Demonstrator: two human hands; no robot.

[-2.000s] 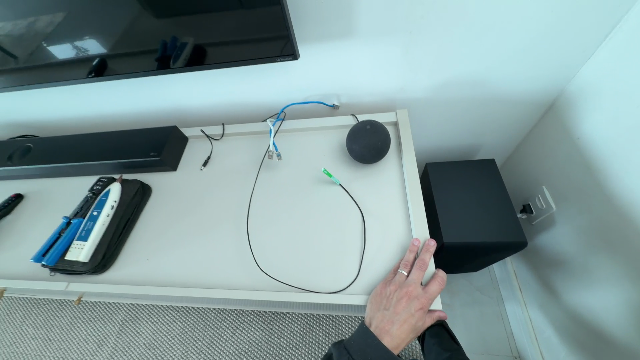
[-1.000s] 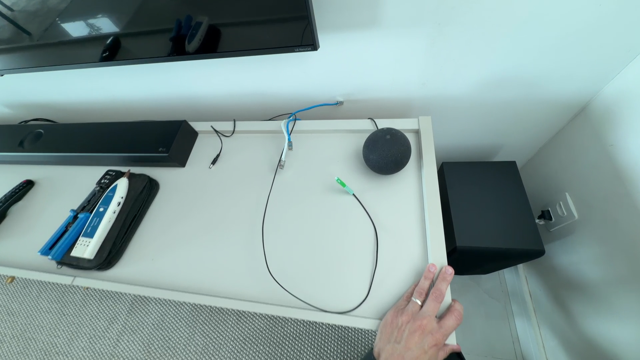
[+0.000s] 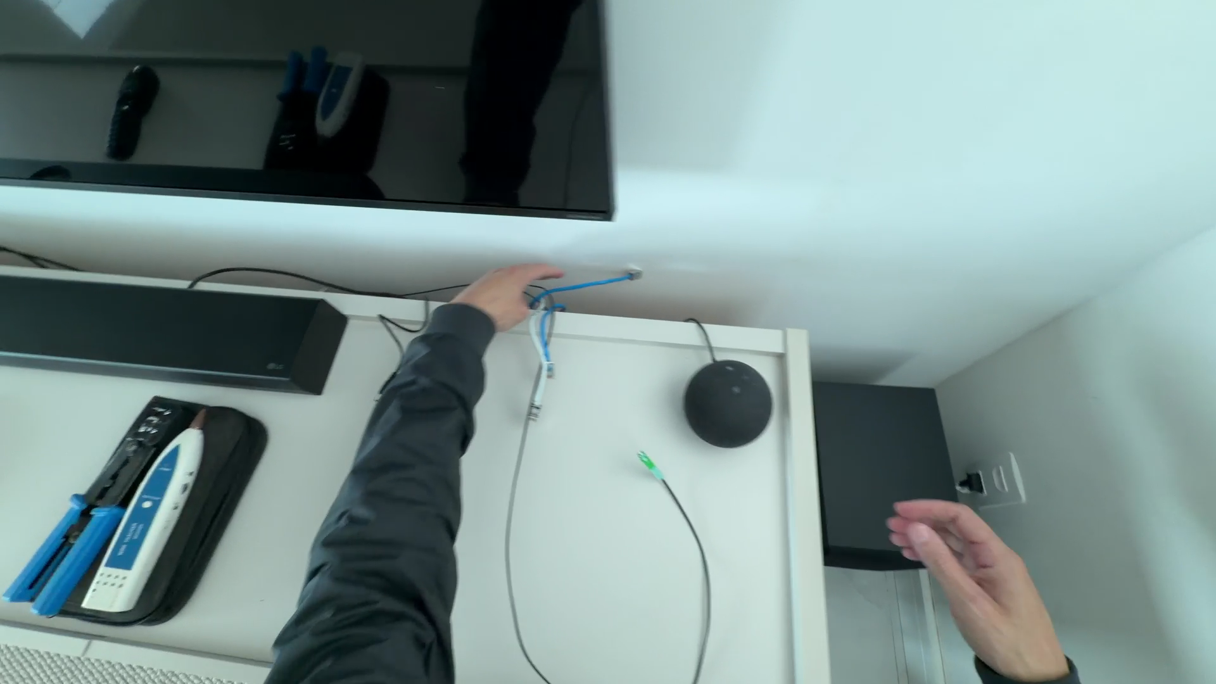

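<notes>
My left hand (image 3: 505, 293) reaches to the back edge of the white cabinet top, at the blue network cable (image 3: 591, 284) that runs to the wall; its fingertips are partly hidden, so a grip cannot be told. White and blue cable ends with clear plugs (image 3: 535, 410) hang onto the top just below it. My right hand (image 3: 983, 584) hovers at the right, beyond the cabinet's side, fingers curled and apart, holding nothing. A thin black cable with a green fiber-optic connector (image 3: 650, 465) lies looped on the top, left of and below the round black smart speaker (image 3: 728, 404).
A television (image 3: 408, 114) hangs above a black soundbar (image 3: 171, 332). Blue-handled crimping pliers (image 3: 85, 532) and a white-blue cable tester probe (image 3: 147, 522) lie on a black case (image 3: 228, 475). A black subwoofer (image 3: 883, 465) stands right of the cabinet, near a wall outlet (image 3: 1002, 482).
My left hand has come into view and reached the cables at the back edge. My right hand has left the cabinet's front right corner and is now raised beside it.
</notes>
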